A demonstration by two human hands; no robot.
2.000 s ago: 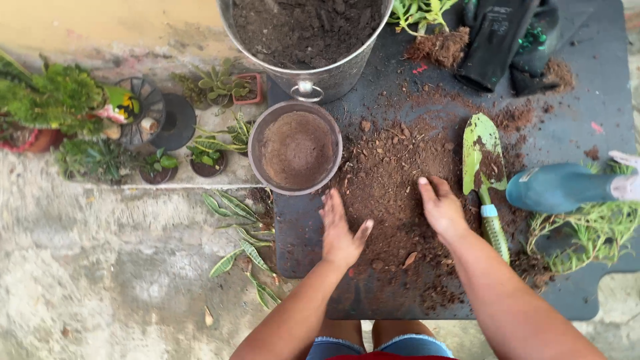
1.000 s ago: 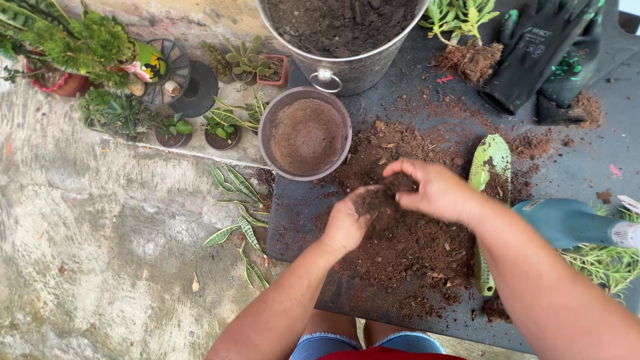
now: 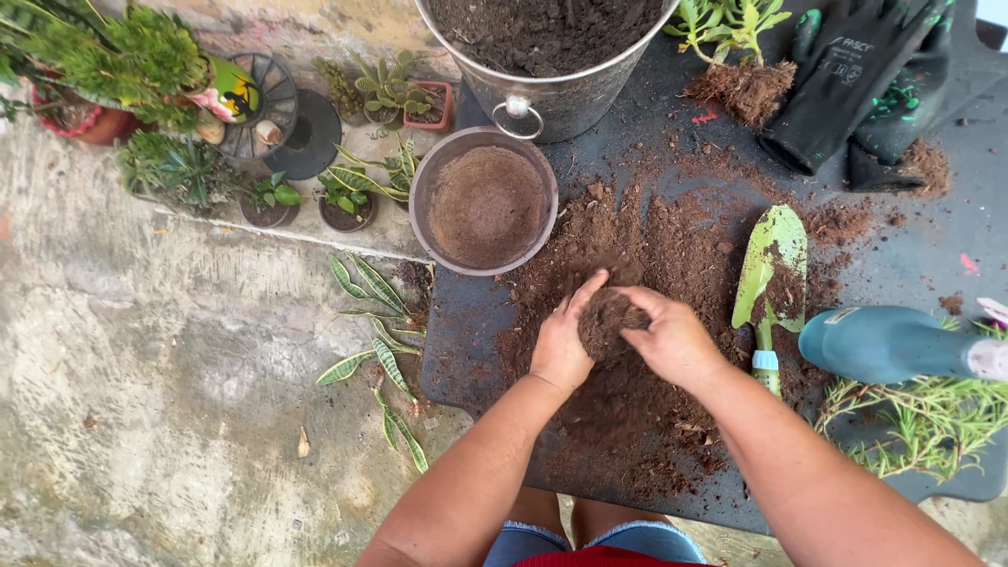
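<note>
My left hand [image 3: 565, 337] and my right hand [image 3: 669, 329] hold a clump of dark soil [image 3: 608, 323] between them, a little above the loose soil [image 3: 661, 236] spread over the dark tabletop [image 3: 465, 331]. The palms are partly hidden. Beyond my left hand sits a round plastic pot [image 3: 483, 201] with a brown, dirty inside. To the right of my right hand lies a green hand trowel [image 3: 772, 276], soil stuck on its blade. A blue spray bottle [image 3: 890, 344] lies on its side right of the trowel.
A metal bucket of soil [image 3: 567, 94] stands at the back. Black work gloves [image 3: 846, 87] and a rooted seedling [image 3: 744, 87] lie back right, leafy cuttings [image 3: 929, 417] at the right. Potted plants [image 3: 346, 205] line a ledge at left; variegated leaves [image 3: 386, 362] lie beside the table.
Two seconds ago my hands were apart at either side of the loose soil. They have since come together, with a clump of soil between them.
</note>
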